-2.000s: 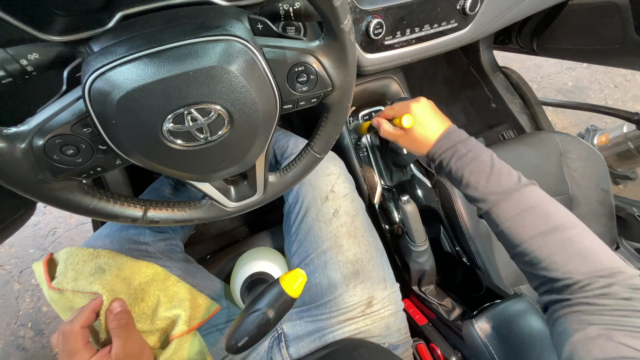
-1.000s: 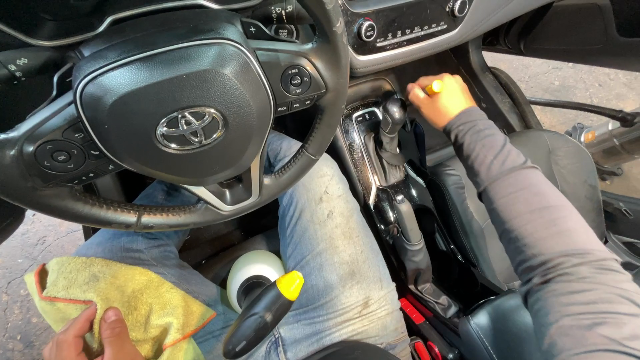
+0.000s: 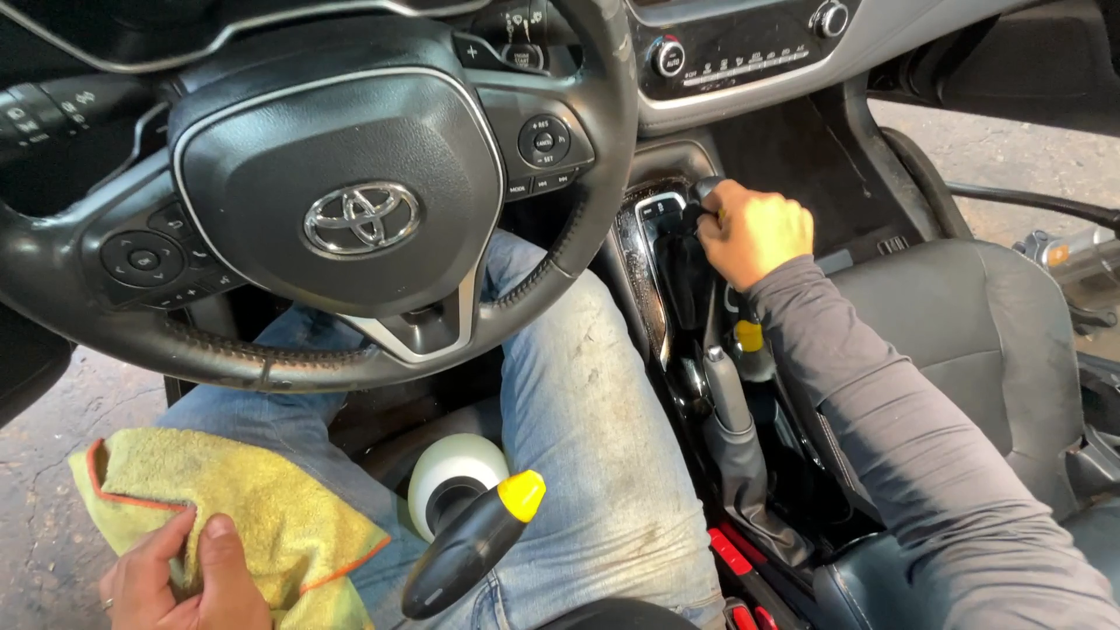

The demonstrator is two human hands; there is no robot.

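Observation:
At the lower left, my left hand (image 3: 188,569) pinches a yellow microfiber cloth (image 3: 262,499) with orange edging, spread over my left thigh. My right hand (image 3: 754,234) is closed beside the black gear lever knob (image 3: 707,187); a little yellow shows between its fingers, and the rest of the tool it grips is hidden. Below my right wrist, a yellow piece (image 3: 749,336) shows beside the parking brake lever (image 3: 724,385); what it belongs to is unclear. A white spray bottle (image 3: 446,464) with a black trigger head and yellow nozzle (image 3: 522,495) stands between my thighs.
The steering wheel (image 3: 359,206) spans the upper left, above my knees. Climate controls (image 3: 744,52) sit over the glossy gear surround (image 3: 643,262), which bears droplets or specks. The black passenger seat (image 3: 945,324) lies to the right, and a red seat belt buckle (image 3: 731,551) is low beside my right thigh.
My right hand has moved from over the front of the gear surround to the far side of the gear knob, then turned there. My left hand keeps hold of the cloth.

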